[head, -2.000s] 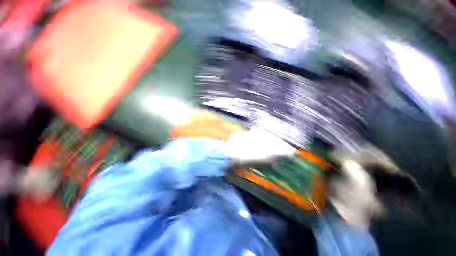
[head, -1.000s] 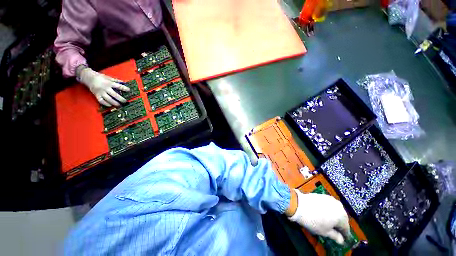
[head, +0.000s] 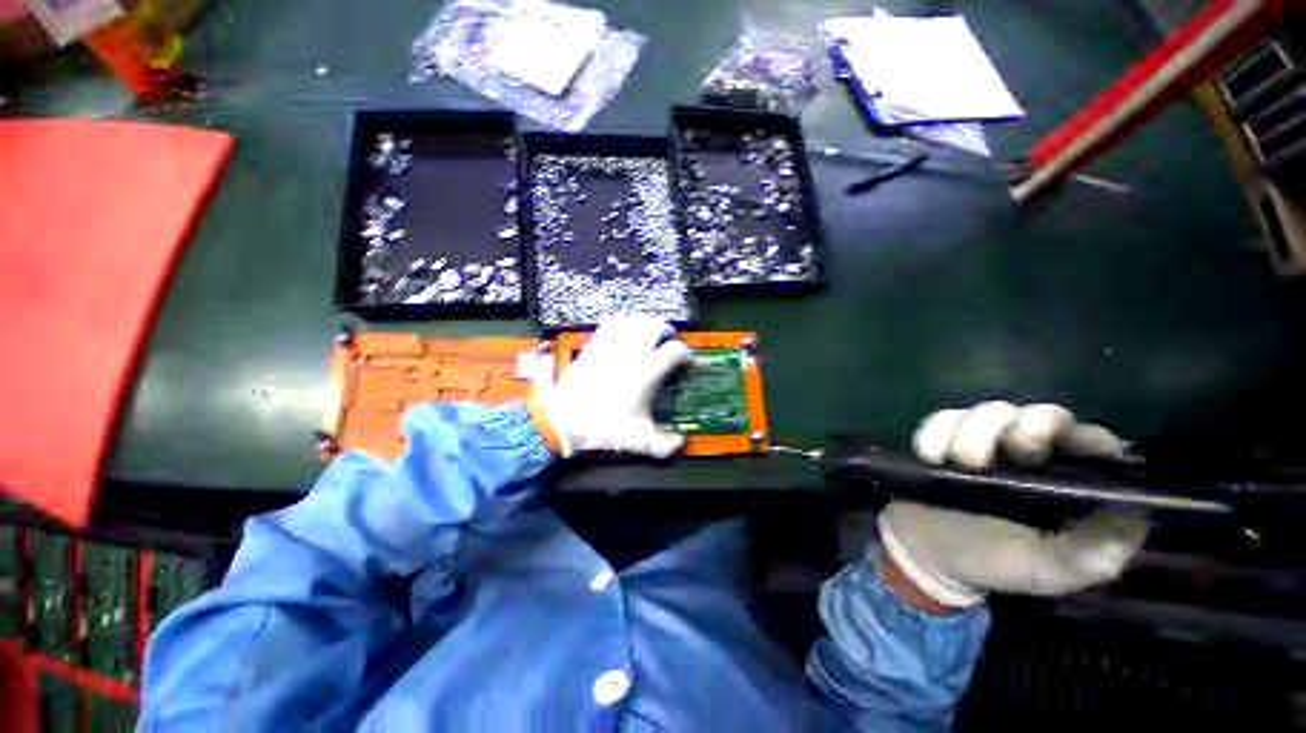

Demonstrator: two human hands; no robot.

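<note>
The green circuit board lies in the right plate of the orange fixture at the near bench edge. My left hand, in a white glove, rests over the board's left part with thumb and forefinger apart; whether its fingertips touch a small part cannot be told. My right hand, also gloved, is closed around the black electric screwdriver at the right. The screwdriver lies nearly level, its thin bit pointing left near the fixture's lower right corner.
Three black trays of silver parts stand behind the fixture: left, middle, right. A red mat is at left, a board tray at lower left. Behind are plastic bags, papers, a pen and a red post.
The view has swung from the left side, with another person's tray of boards, to the fixture. My right hand now shows holding the screwdriver. My left hand remains at the board.
</note>
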